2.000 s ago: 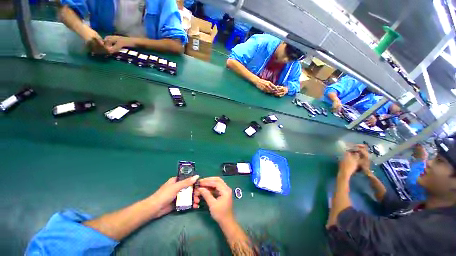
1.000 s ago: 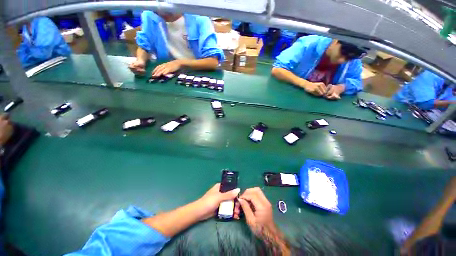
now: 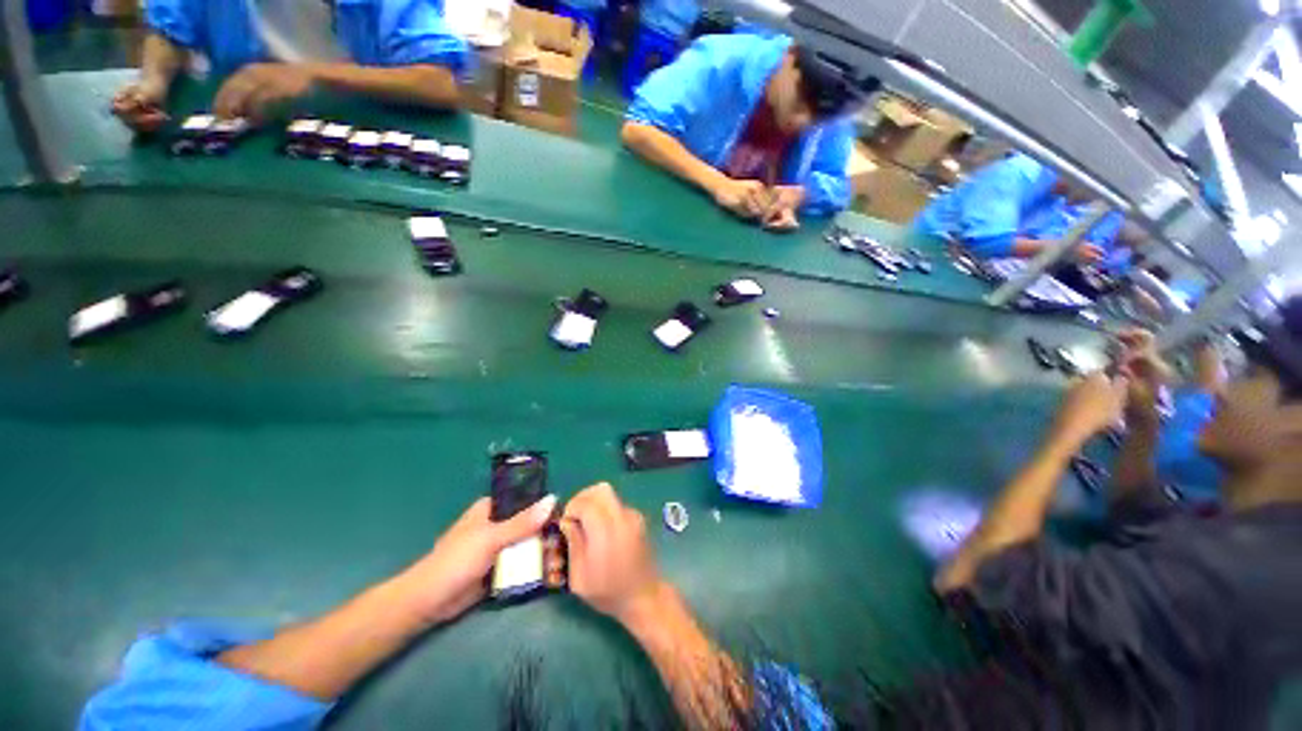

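Observation:
My left hand (image 3: 474, 551) holds a black phone handset (image 3: 518, 488) with a white rectangle on its lower part, thumb across its face. My right hand (image 3: 607, 548) is at the handset's right edge, fingers curled in; whether they pinch a small part cannot be seen. A blue parts bin (image 3: 817, 454) with white pieces heaped in it stands to the right. A waiting handset (image 3: 665, 449) lies flat against the bin's left edge. A small oval ring part (image 3: 675, 516) lies on the bench between my right hand and the bin.
Several handsets, such as one at the left (image 3: 261, 303), lie spaced on the green belt (image 3: 386, 336). Workers in blue smocks sit across the line, one behind a handset row (image 3: 379, 149). A person in dark clothing (image 3: 1142, 571) works close at my right. A grey metal frame crosses the upper right.
The view has swung right and tilted since one second ago. My left hand still holds the handset. My right hand's fingers have curled in more at its side. The worker opposite has handsets separated from the row.

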